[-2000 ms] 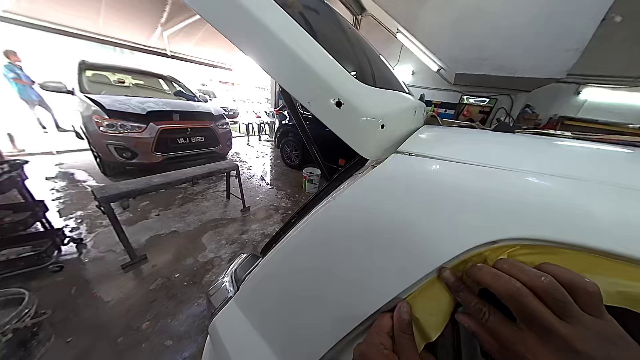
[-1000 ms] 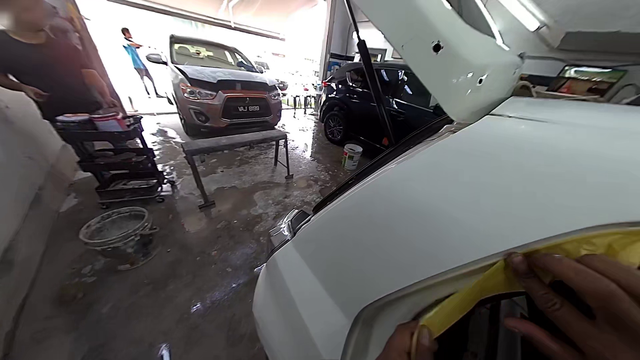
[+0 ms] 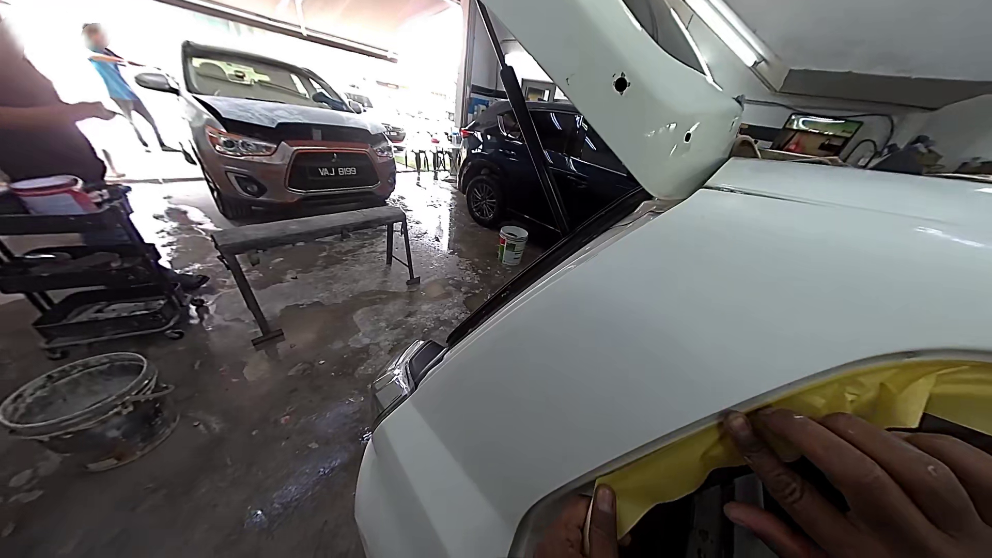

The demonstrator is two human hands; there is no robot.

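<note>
Yellow masking tape (image 3: 666, 473) runs along the inner edge of a window opening in a white car body panel (image 3: 589, 349). My left hand (image 3: 593, 523), low in the view, pinches the tape's lower left end between thumb and finger. To its right, my right hand (image 3: 860, 480) has its fingertips pressed on the tape at the rubber-like edge trim, with its fingers spread over the dark opening. Farther right the tape is wrinkled. Most of the left hand is hidden behind the panel edge and the frame's bottom.
The raised white tailgate (image 3: 659, 101) stands above the panel. Beyond are a metal bench stand (image 3: 310, 229), a dirty bucket (image 3: 93, 411), a black tool cart (image 3: 101, 302) beside a person (image 3: 39, 124), a paint can (image 3: 512, 245), an orange-brown car (image 3: 294, 147) and a dark car (image 3: 558, 155).
The view has swung left, bringing in the bucket, the cart and a person. Both hands stay on the tape along the opening; the right hand's fingertips press its edge.
</note>
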